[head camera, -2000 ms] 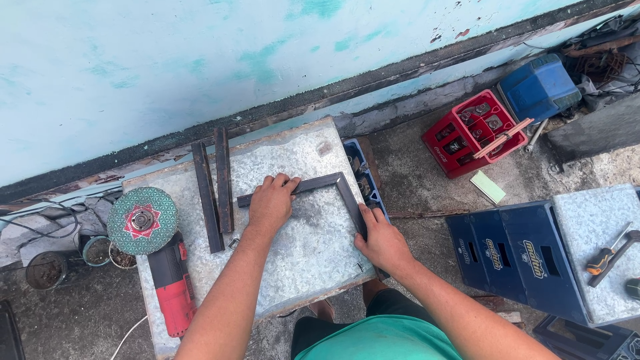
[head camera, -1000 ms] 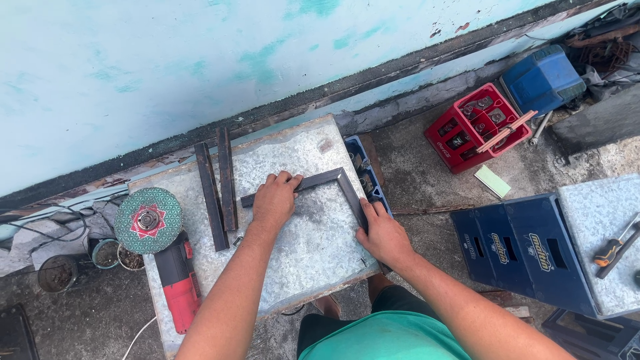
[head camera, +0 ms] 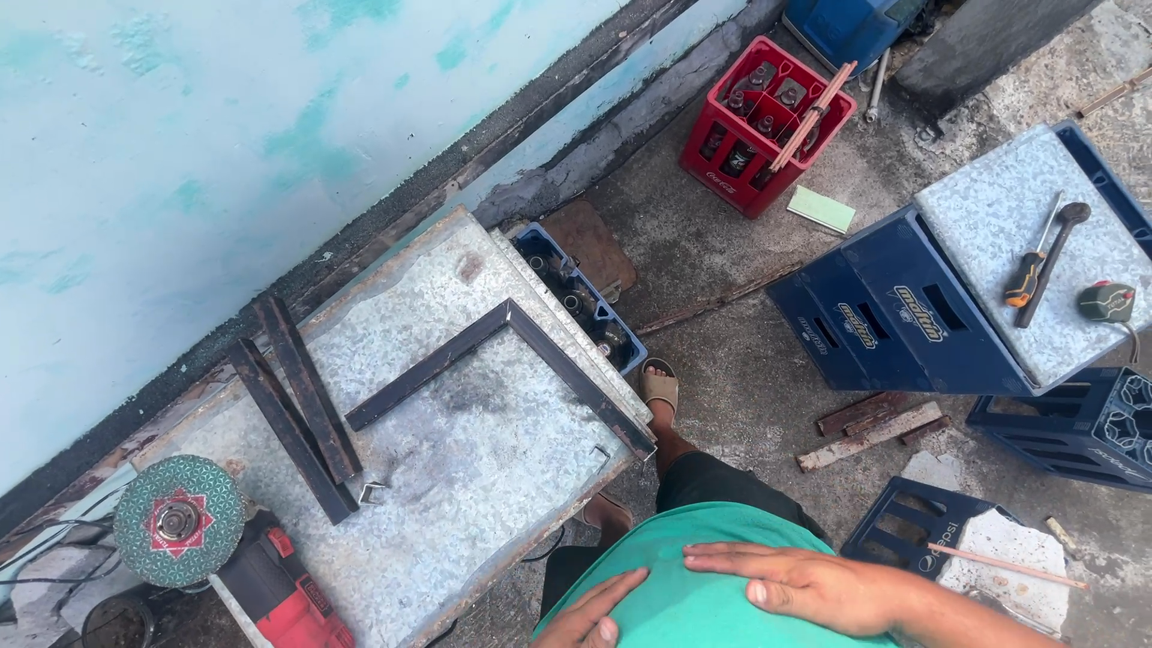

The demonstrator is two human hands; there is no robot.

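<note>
My left hand (head camera: 589, 614) rests on the front of the green shirt with nothing in it, partly cut off by the bottom edge. My right hand (head camera: 792, 580) lies flat on the shirt too, empty, its fingers pointing left. Before me, on the metal-topped table (head camera: 432, 558), two dark steel angle bars (head camera: 576, 382) meet at a corner and form an L. Left of them lie two more dark steel bars (head camera: 306, 387), close together, with a small bent metal piece (head camera: 372, 491) by their ends. An angle grinder (head camera: 283, 585) with a green disc sits at the table's lower left.
A red bottle crate (head camera: 765, 126) stands near the wall, and a blue bottle crate (head camera: 580, 292) beside the table. On the right, stacked blue crates (head camera: 864, 310) carry a slab with a screwdriver (head camera: 1030, 270), a dark metal rod (head camera: 1053, 261) and a tape measure (head camera: 1107, 302). Wood scraps lie on the floor.
Both hands have let go of the L of angle bars and moved back onto the shirt. The L stays on the table. The view has turned and shifted right.
</note>
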